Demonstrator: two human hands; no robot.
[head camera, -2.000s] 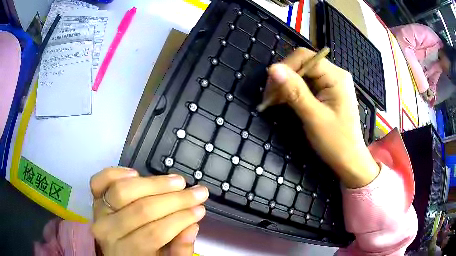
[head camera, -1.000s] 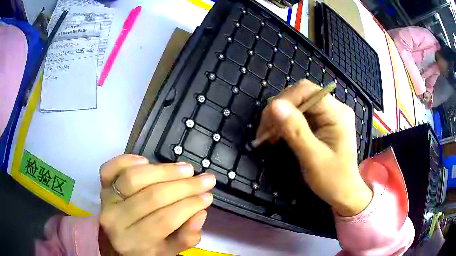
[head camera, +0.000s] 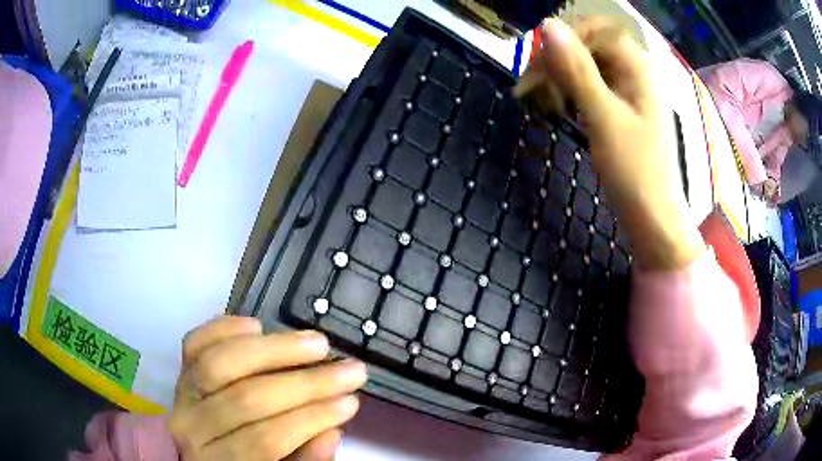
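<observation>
A black parts tray (head camera: 311, 209) lies tilted before me, with silvery small metal parts (head camera: 431, 303) at its grid crossings. My left hand (head camera: 270, 392) holds the tray's near left corner, fingers over the rim and thumb side partly hidden. My right hand (head camera: 613, 108) is over the tray's far edge, blurred, its fingers pinched on the tweezers (head camera: 525, 86). Only a short blurred piece of them shows, pointing down at the tray. Whether they hold a part cannot be told.
Record sheets (head camera: 129, 171), a dark pen (head camera: 103, 79) and a pink marker (head camera: 216, 110) lie left. A blue bin (head camera: 180, 13) is at the upper left. Brown cardboard (head camera: 287, 171) lies under the tray. A black tray stack (head camera: 773, 306) and a person in pink (head camera: 744, 99) are right.
My right hand has moved up and away from the tray's middle to its far edge, uncovering more metal parts. My left hand stays at the near left corner. The view has shifted slightly.
</observation>
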